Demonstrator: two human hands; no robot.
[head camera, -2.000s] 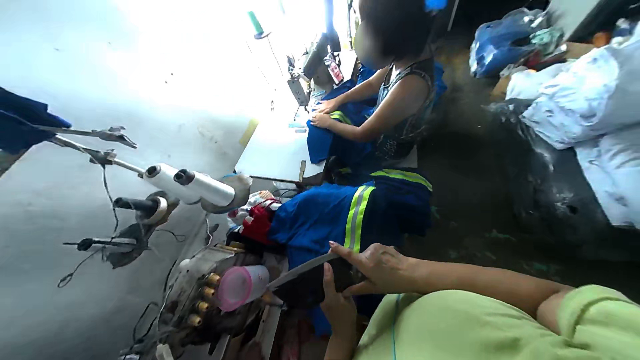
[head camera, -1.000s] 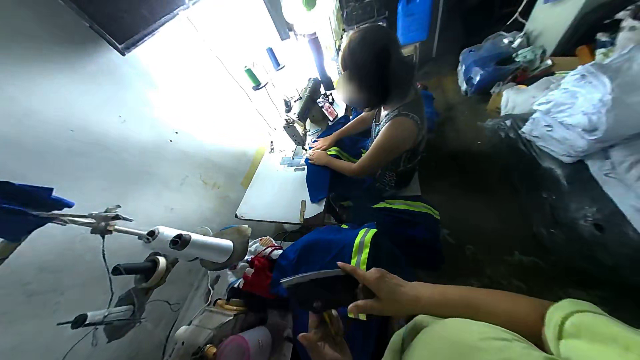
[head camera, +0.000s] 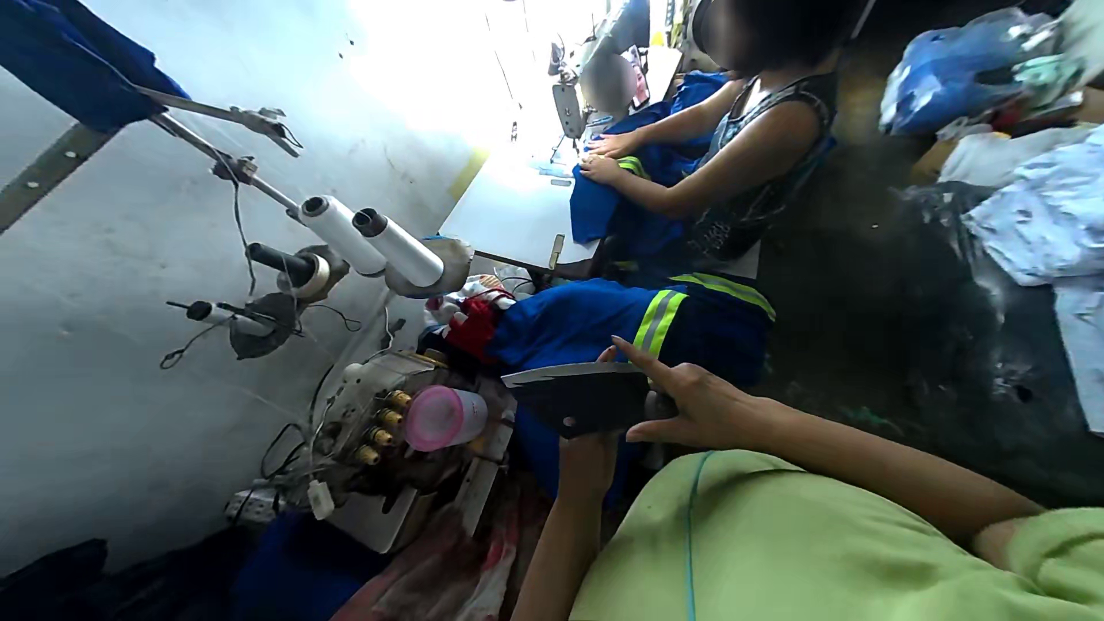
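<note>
A dark, flat, blade-like plate (head camera: 582, 398) with a pale curved upper edge and a small hole lies between my hands in front of my torso. My left hand (head camera: 591, 457) comes up from below, its fingers mostly hidden behind the plate; one fingertip shows above the edge. At the plate's right end, my right hand (head camera: 703, 401) holds it, thumb at the lower corner and index finger stretched along the top. Just beyond is a blue garment (head camera: 569, 315) with a yellow-and-silver reflective band (head camera: 660, 323).
An overlock-type sewing machine (head camera: 379, 388) stands at left, with a pink-lidded container (head camera: 434, 418) on it. White thread cones (head camera: 401, 248) are above. A co-worker (head camera: 759, 155) handles blue cloth at a white sewing table (head camera: 509, 207). White cloth (head camera: 1048, 216) is piled at right.
Between one second ago and now, my left hand has moved up behind the plate, with its fingers now mostly hidden. The view has shifted, showing more of the machine at left.
</note>
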